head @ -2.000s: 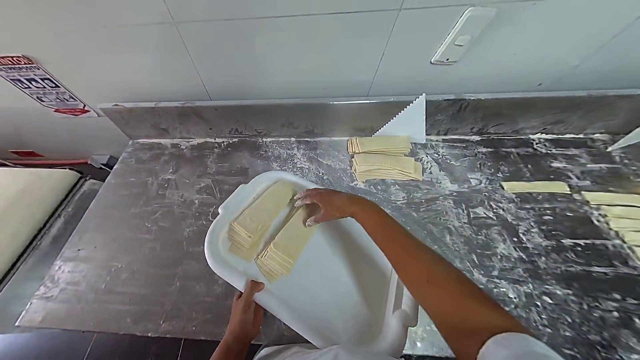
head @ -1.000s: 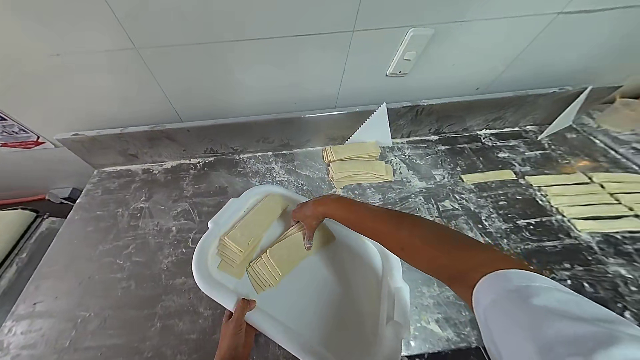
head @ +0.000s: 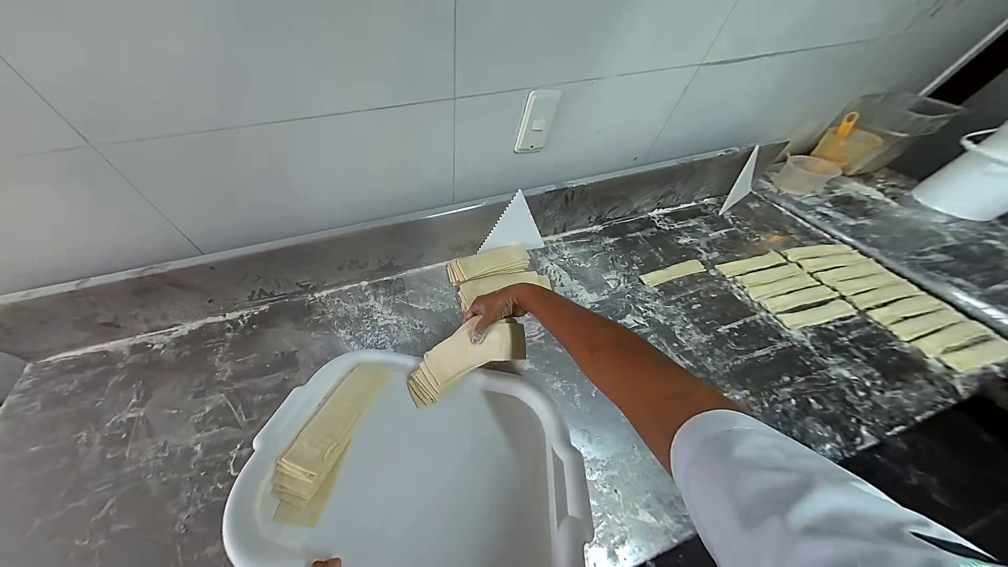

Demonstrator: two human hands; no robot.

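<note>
My right hand (head: 494, 309) grips a stack of flat dough strips (head: 461, 352), which hangs over the far rim of a white plastic tub (head: 556, 417). Another fanned stack of dough strips (head: 324, 441) lies inside the tub on its left. Of my left hand (head: 327, 562), only a fingertip shows at the bottom edge, by the tub's near side; the rest is out of view. Just beyond my right hand, more stacked dough strips (head: 492, 263) rest on the floured counter, beside a white serrated dough scraper (head: 516, 224).
Rows of single dough strips (head: 874, 295) lie on the dark floured counter (head: 630, 331) at right. A second white scraper (head: 741, 181) leans on the backsplash. Plastic containers (head: 807, 175) and a white bucket (head: 965, 177) stand at the far right.
The stack under my right hand has left the tub floor and is now lifted over the far rim, toward the counter stacks. The view has swung right.
</note>
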